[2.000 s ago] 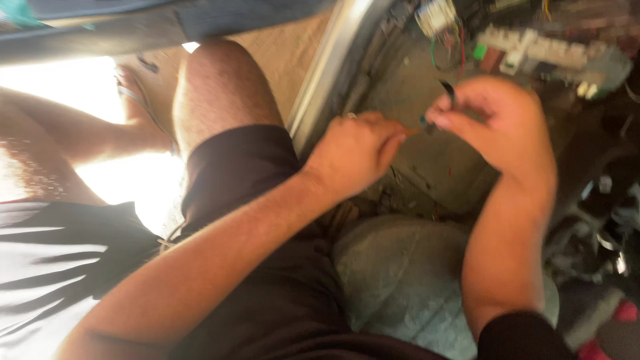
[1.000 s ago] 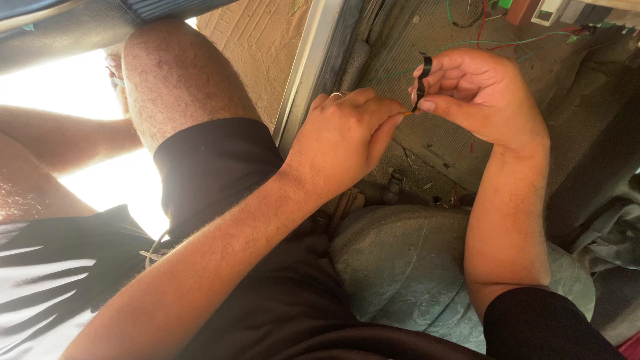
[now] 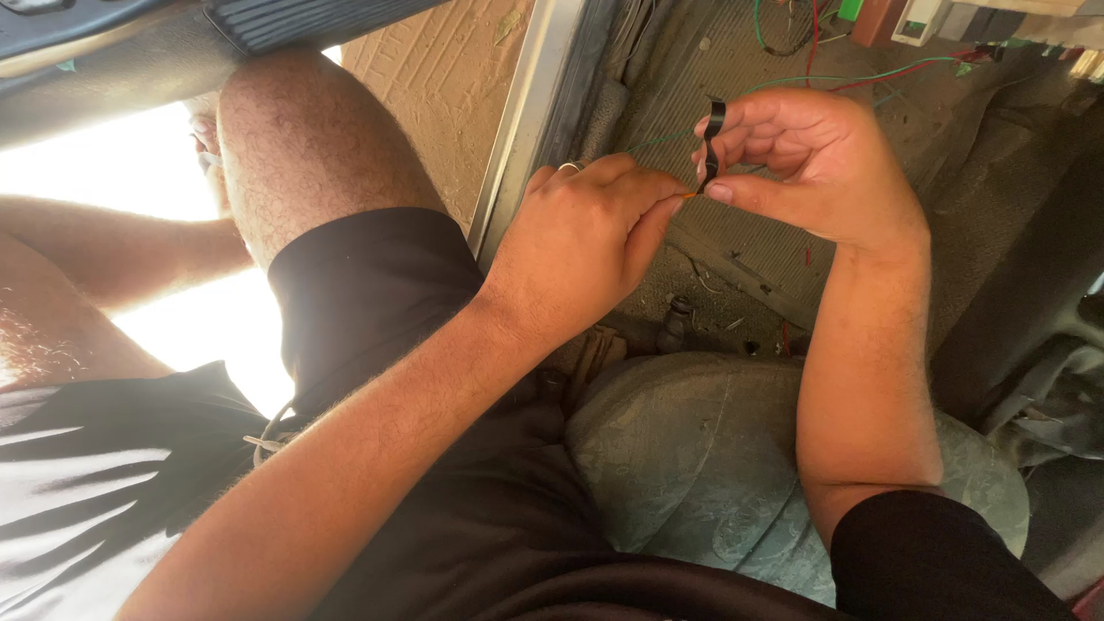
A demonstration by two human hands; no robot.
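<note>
Between the thumb and forefinger of my left hand, which wears a ring, is a thin orange wire. Its short visible piece reaches toward my right hand. A curled strip of black tape stands up along the right fingertips, its lower end pinched by the thumb at the wire. The two hands nearly touch there. How far the tape goes around the wire cannot be told.
Green and red wires run from a cluster of connectors at top right, over the ribbed floor mat. A metal door sill lies left of my hands. Below them is a worn grey-green seat; an open door is upper left.
The view has shifted since two seconds ago. My hands stay close together with the wire and the black tape between them; against one second ago nothing has plainly changed.
</note>
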